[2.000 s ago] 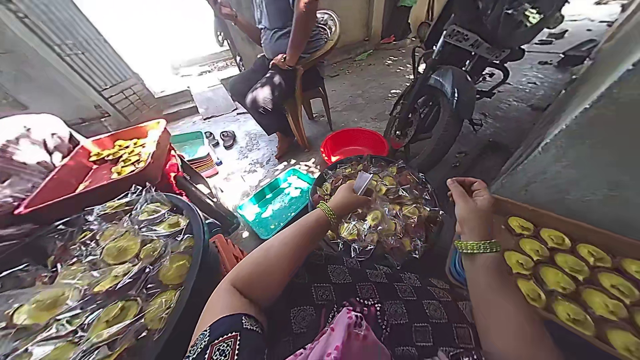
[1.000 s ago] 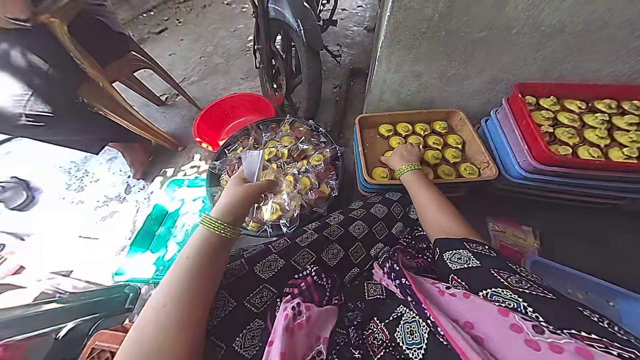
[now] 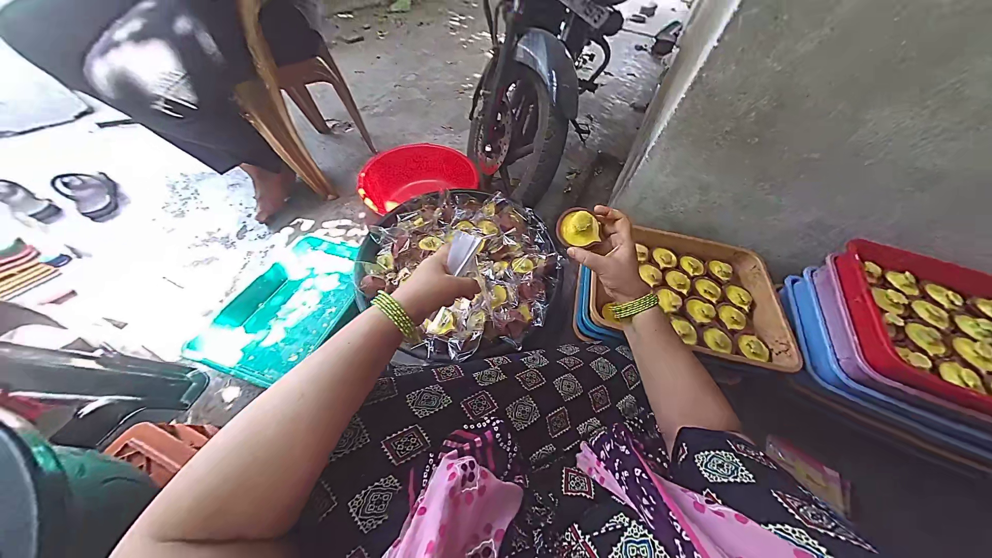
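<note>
My left hand [image 3: 438, 285] grips a small stack of clear plastic sleeves [image 3: 463, 253] above a round dark tub [image 3: 559, 271] heaped with wrapped pieces [image 3: 523, 265], brown cups with yellow tops in clear film. Between the thumb and fingers of my right hand [image 3: 612, 252] is one unwrapped round piece [image 3: 580, 228], a brown cup with a yellow filling, held up just right of the tub. Behind that wrist, rows of the same unwrapped pieces [image 3: 700, 311] lie in a tan plastic tray [image 3: 763, 291] on top of blue trays.
Stacked trays with a red one [image 3: 860, 279] on top, holding more yellow-topped pieces, stand at right by a wall [image 3: 837, 132]. A red basin [image 3: 418, 174] and motorcycle wheel [image 3: 523, 132] are beyond the tub. Left are a teal tray [image 3: 287, 310] and a seated person's leg [image 3: 194, 85].
My right hand has lifted from the tan tray towards the tub, now with one unwrapped piece in its fingers. My left hand still holds the plastic sleeves over the tub.
</note>
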